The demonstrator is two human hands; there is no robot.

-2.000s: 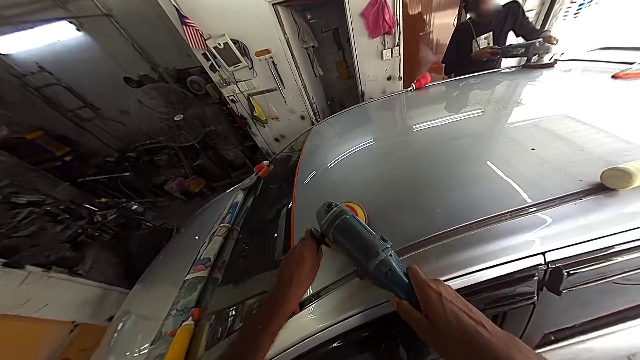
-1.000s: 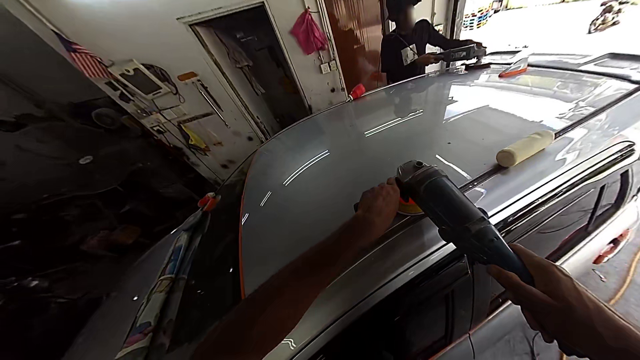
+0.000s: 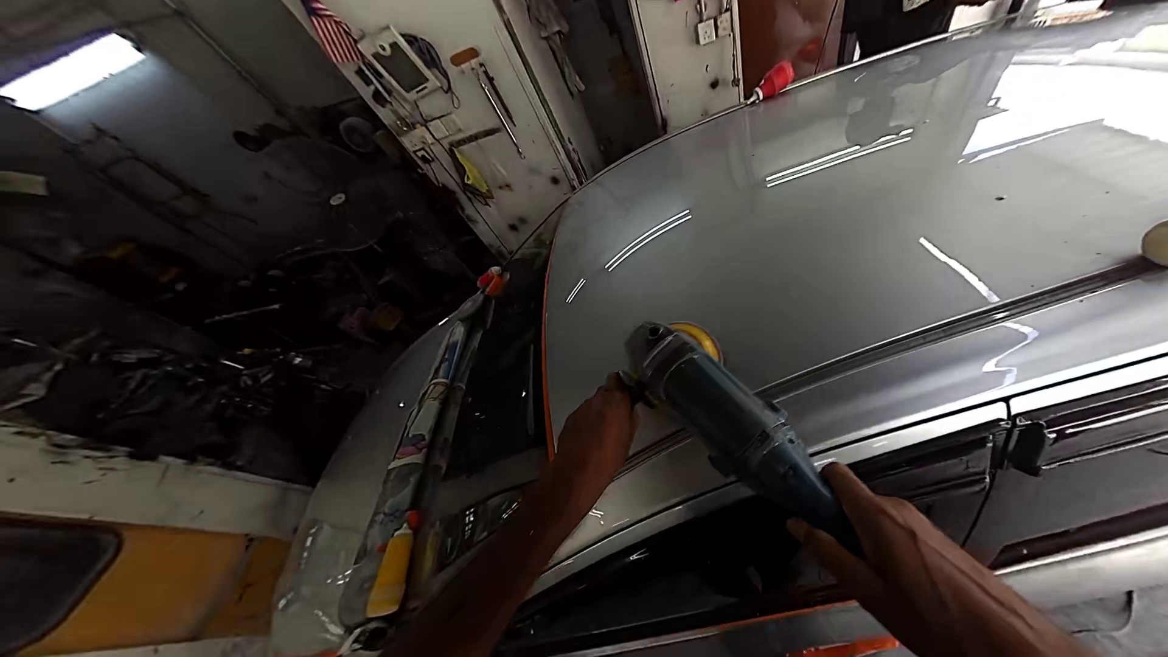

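A teal and grey angle polisher [image 3: 744,420] lies slantwise over the edge of a silver-grey car roof [image 3: 803,265]. Its yellow-edged round pad [image 3: 698,341] is against the roof near the orange-taped front edge, partly hidden by the tool's head. My left hand [image 3: 598,424] is closed on the side handle beside the head. My right hand [image 3: 867,525] grips the rear body of the polisher, above the side windows. Light reflections streak the glossy roof.
A red-capped bottle [image 3: 774,82] stands at the roof's far edge. At the right edge a cream cylindrical object [image 3: 1156,244] rests by the roof channel. A yellow bottle [image 3: 392,570] lies near the windshield base. Another person [image 3: 890,26] is beyond the roof.
Compared with one second ago, my hands and the polisher have moved toward the roof's taped front edge. Both hands have stayed on the tool. The view has swung noticeably.
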